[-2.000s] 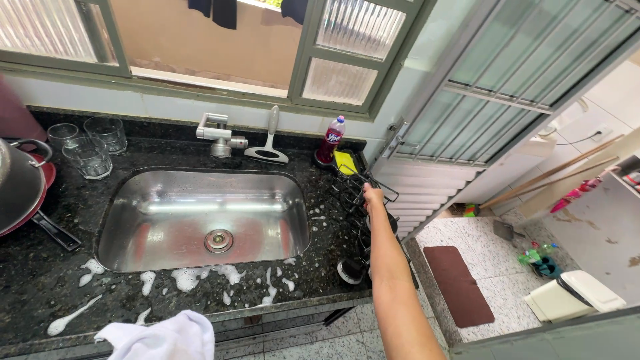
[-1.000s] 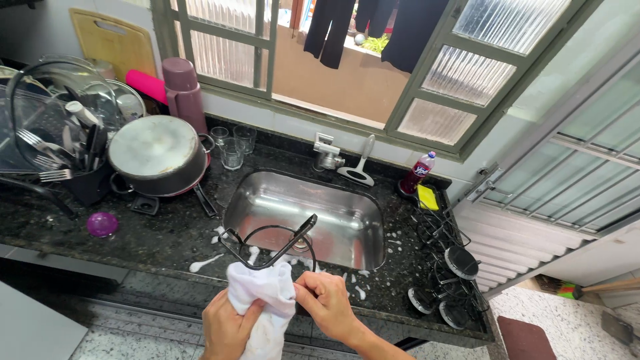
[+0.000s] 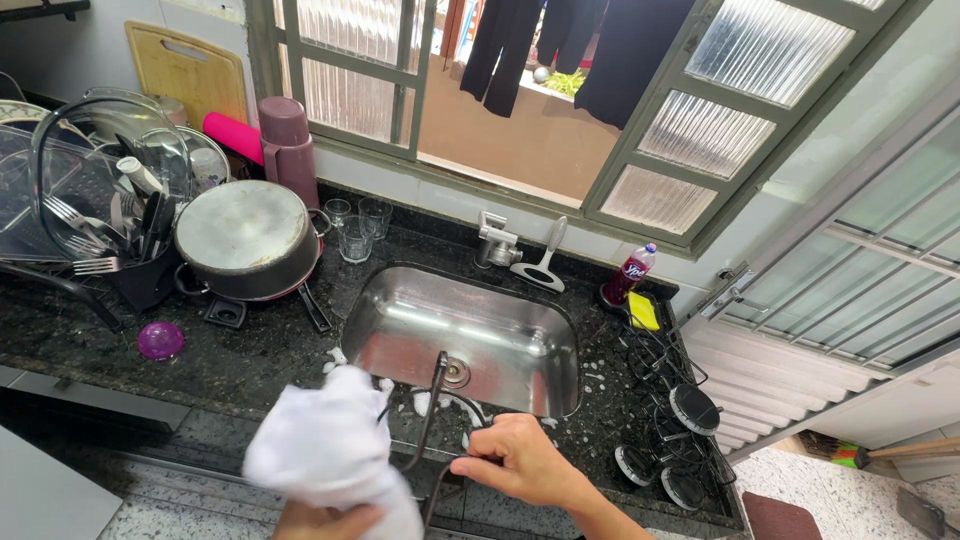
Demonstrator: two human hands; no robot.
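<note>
My right hand [image 3: 525, 461] grips a black metal stove grate [image 3: 429, 420] by its right side, above the counter's front edge and the near rim of the steel sink [image 3: 465, 300]. A white cloth [image 3: 322, 442] is bunched in my left hand [image 3: 326, 521], which is partly hidden under it at the bottom of the view. The cloth lies against the grate's left side. More black grates [image 3: 652, 360] are heaped on the counter right of the sink, with several burner caps [image 3: 694, 409] among and beside them.
Left of the sink are drinking glasses [image 3: 355, 238], an upturned pot [image 3: 247, 232], a purple thermos [image 3: 289, 150], a cutlery holder [image 3: 142, 281] and a purple ball-like item [image 3: 160, 340]. Behind stand the faucet [image 3: 495, 241] and a white-handled tool [image 3: 546, 259]; right, a detergent bottle [image 3: 630, 274] and yellow sponge [image 3: 643, 311].
My right hand reached to the heaped grates two seconds ago, while the cloth lay by the counter edge. Both hands then came together at the cloth and one grate. The view has swung left.
</note>
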